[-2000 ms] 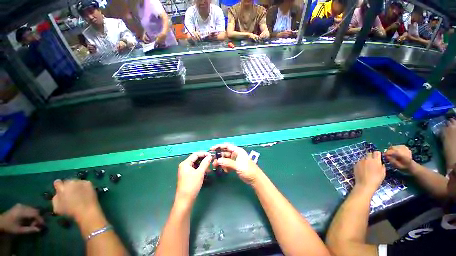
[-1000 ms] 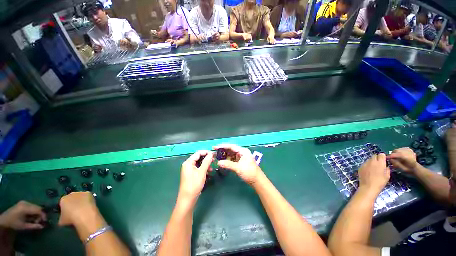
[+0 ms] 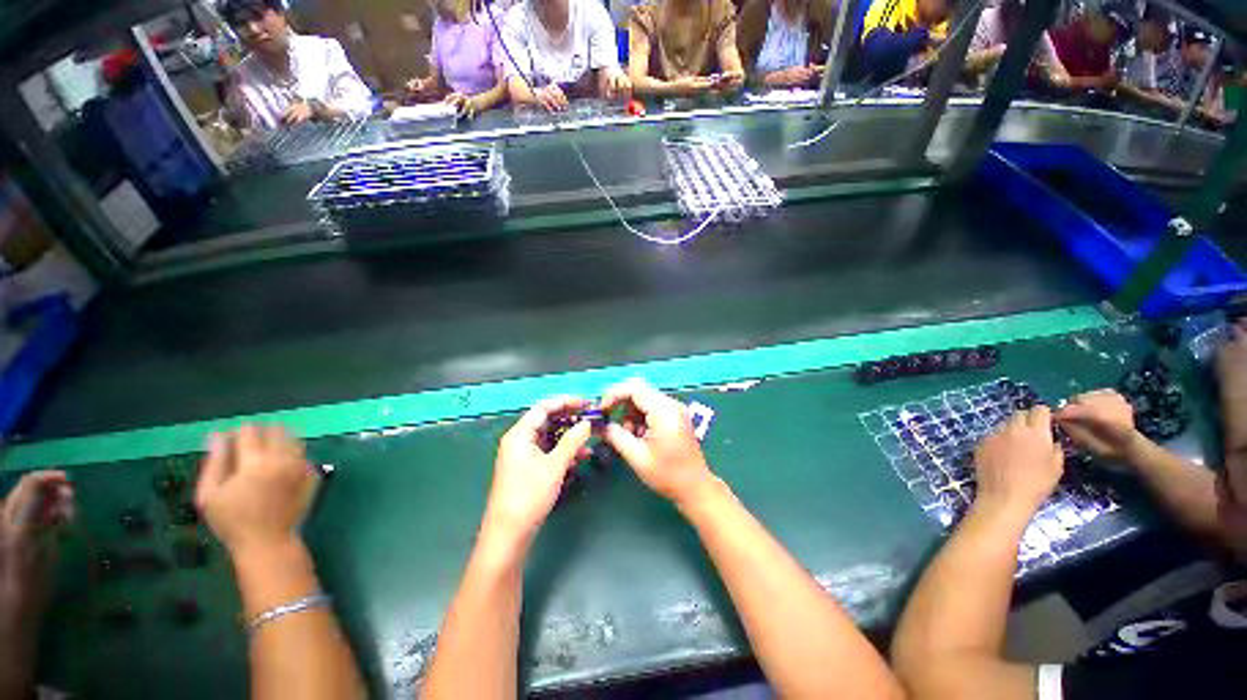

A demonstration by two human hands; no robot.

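Note:
My left hand [image 3: 532,462] and my right hand [image 3: 659,438] are raised together over the bench near the green edge strip. A small black part [image 3: 594,416] is pinched between the fingertips of both hands. Another dark part [image 3: 555,432] shows inside the fingers of my left hand, partly hidden. Dark parts [image 3: 592,475] lie on the bench between and below my hands, largely covered by them. A white card [image 3: 702,420] lies just beyond my right hand.
A neighbour's hand [image 3: 256,481] moves over black parts at left. At right, another person works over a clear blister tray [image 3: 914,435], with a row of black parts [image 3: 929,364] behind it. Across the dark belt [image 3: 547,301] are stacked trays [image 3: 410,192] and a blue bin [image 3: 1094,226].
My hands have come closer together, and the part held in my right fingertips now sits between both hands. The left neighbour's hands have moved up and apart.

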